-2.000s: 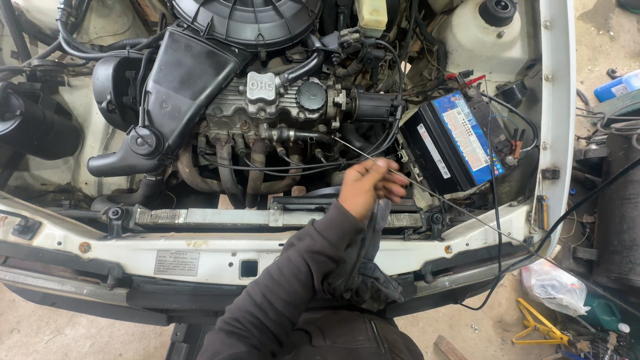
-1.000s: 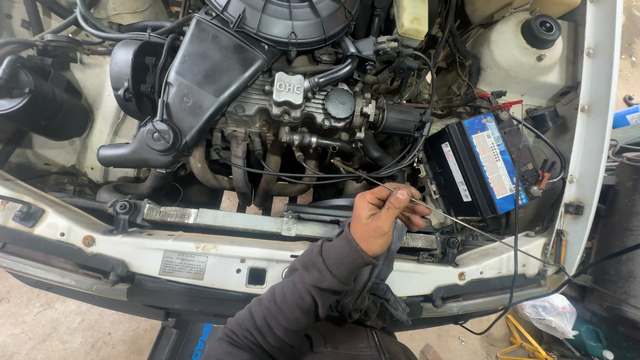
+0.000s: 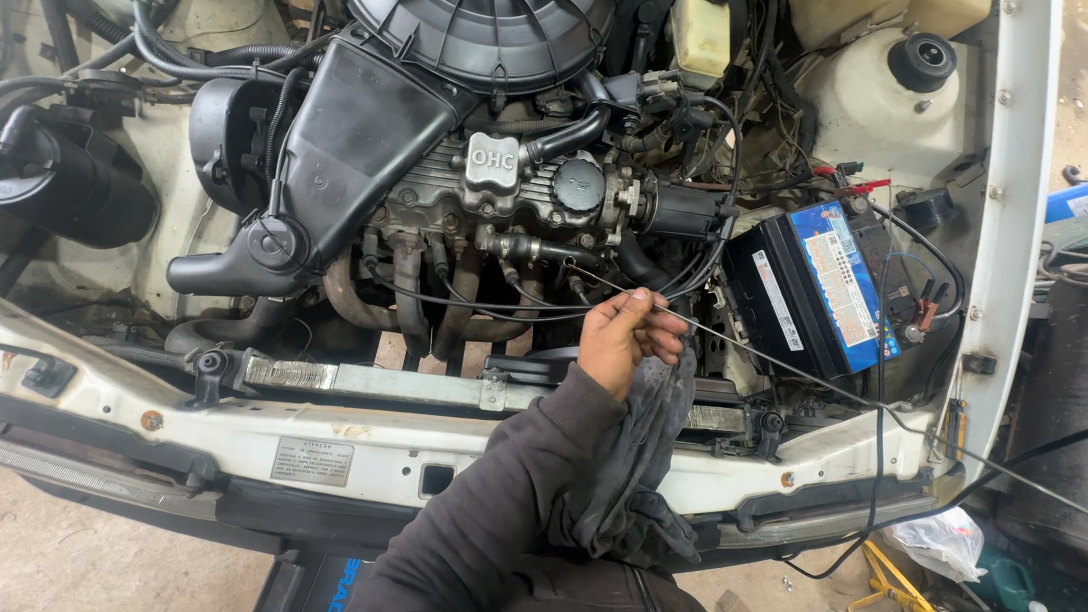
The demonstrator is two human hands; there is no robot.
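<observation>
My left hand [image 3: 633, 336], in a dark grey sleeve, pinches a thin, long metal rod [image 3: 765, 359] between thumb and fingertips. A small loop forms the rod's left end, just below the rubber hose [image 3: 557, 252] at the engine's front. From my fingers the rod runs down to the right, past the car battery [image 3: 807, 293], and out of view. Below the hand, a dark grey cloth [image 3: 637, 459] hangs over the front crossmember; whether my fingers hold it too, I cannot tell. My right hand is out of view.
Around the hand are the ignition leads [image 3: 484, 303], exhaust manifold [image 3: 412, 297], OHC valve cover [image 3: 433, 183] and radiator top [image 3: 408, 382]. A black cable [image 3: 880, 459] hangs over the front edge. A plastic bag [image 3: 939, 540] and yellow metal stand [image 3: 892, 582] are on the floor.
My left hand has stayed on the rod, with the loop still near the hose. The view has shifted slightly.
</observation>
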